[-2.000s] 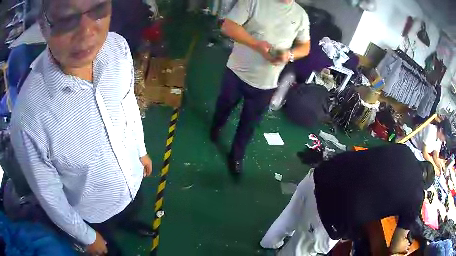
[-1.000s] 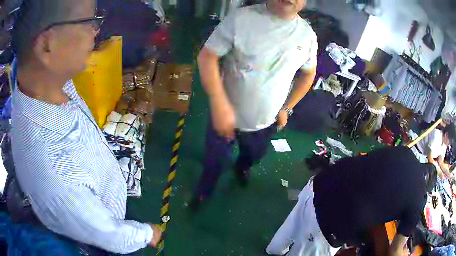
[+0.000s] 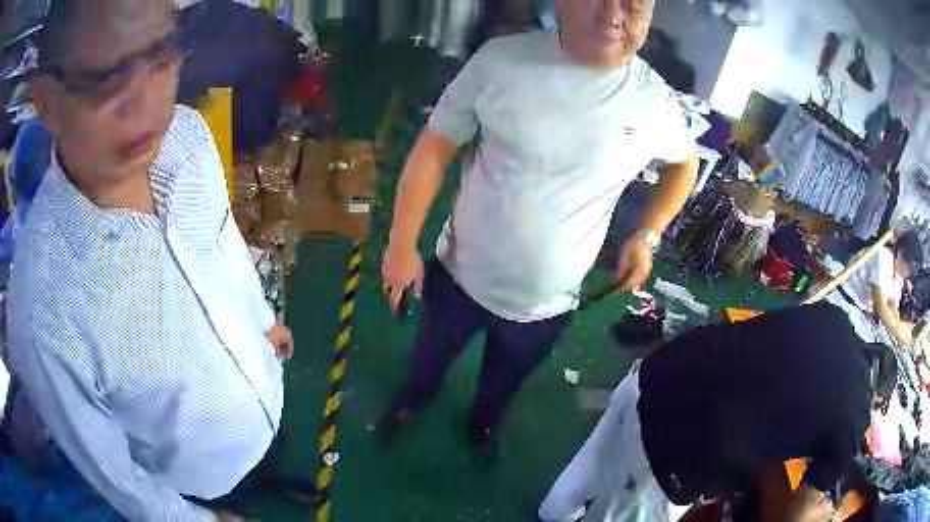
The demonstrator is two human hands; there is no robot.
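Observation:
Neither of my hands is in the picture. Nearest in front of me on the left stands a person in a striped light shirt [image 3: 153, 336], wearing glasses. Ahead stands a person in a grey-green T-shirt [image 3: 551, 173] and dark trousers, arms hanging and hands apart, with something small and dark at one hand, too blurred to name. At the lower right a person in a black top [image 3: 755, 398] bends over an orange-brown table [image 3: 797, 471], mostly hidden.
Black-and-yellow tape [image 3: 337, 382] crosses the green floor. Brown cartons [image 3: 337, 189] and a yellow box [image 3: 220, 133] stand behind the left person. Heaped cloth, a pale wooden strip [image 3: 851, 268] and another worker are at the right. Blue crinkled material [image 3: 41, 489] lies lower left.
The person in the grey-green T-shirt has come closer, hands now apart. The person in the striped shirt turned away, then back, and the reaching arm has lowered.

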